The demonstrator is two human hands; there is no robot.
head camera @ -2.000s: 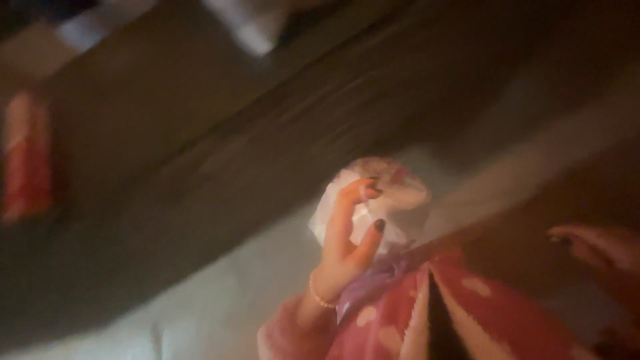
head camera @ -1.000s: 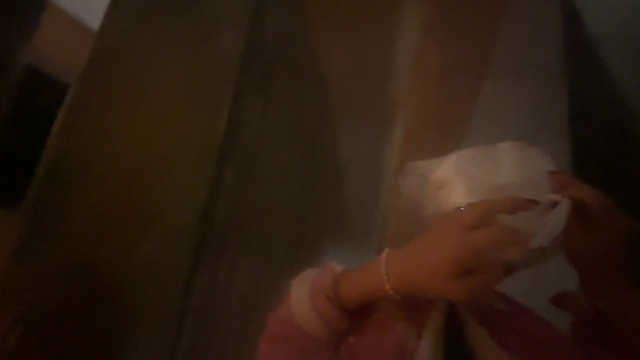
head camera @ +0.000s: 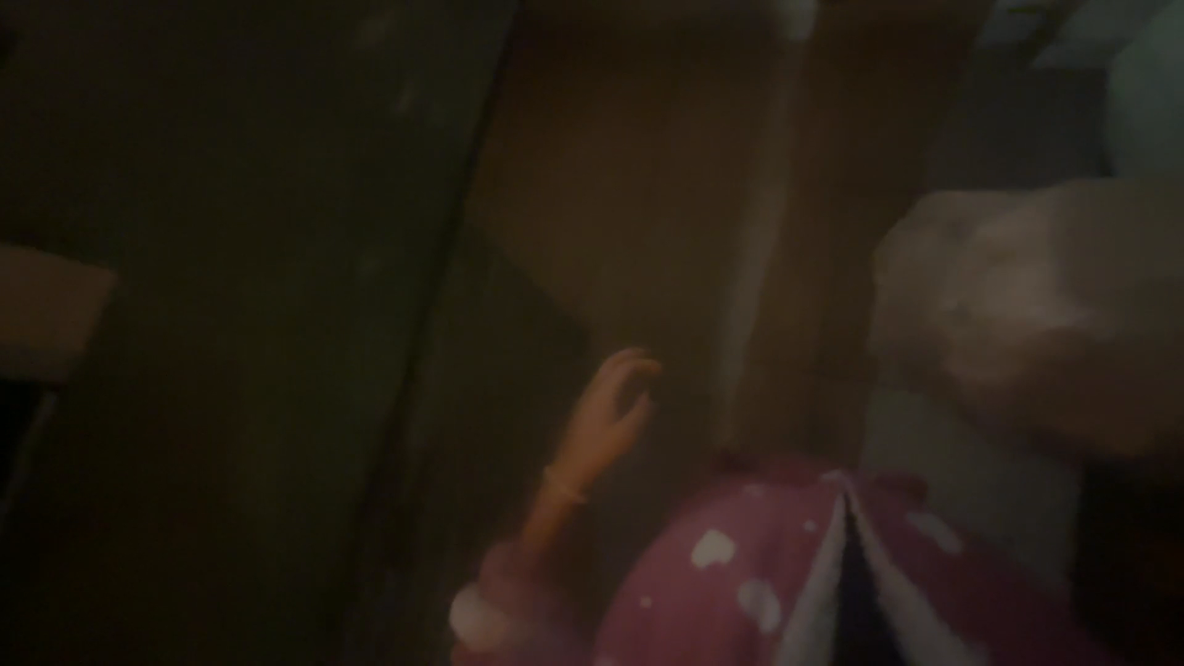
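The view is dark and blurred. My left hand (head camera: 610, 421), with a thin bracelet at the wrist and a pink sleeve, is held out at lower centre, fingers curled apart and nothing between them. A pale, crumpled thing (head camera: 1008, 287), perhaps a bag, shows large at the right edge. My right hand cannot be made out; the pale thing and shadow may hide it. Below, a pink fleece garment (head camera: 749, 564) with white spots and a pale-edged front opening covers my body.
A long dark surface (head camera: 277, 277) runs along the left, beside a brownish floor or panel (head camera: 647, 157) with a pale strip. A light brown block-like thing (head camera: 51, 305) lies at the left edge. Pale rounded shapes (head camera: 1147, 102) stand at the upper right.
One second ago both my hands were at the pale crumpled thing; now my left hand is away from it, and it shows at the right. The view has turned and darkened.
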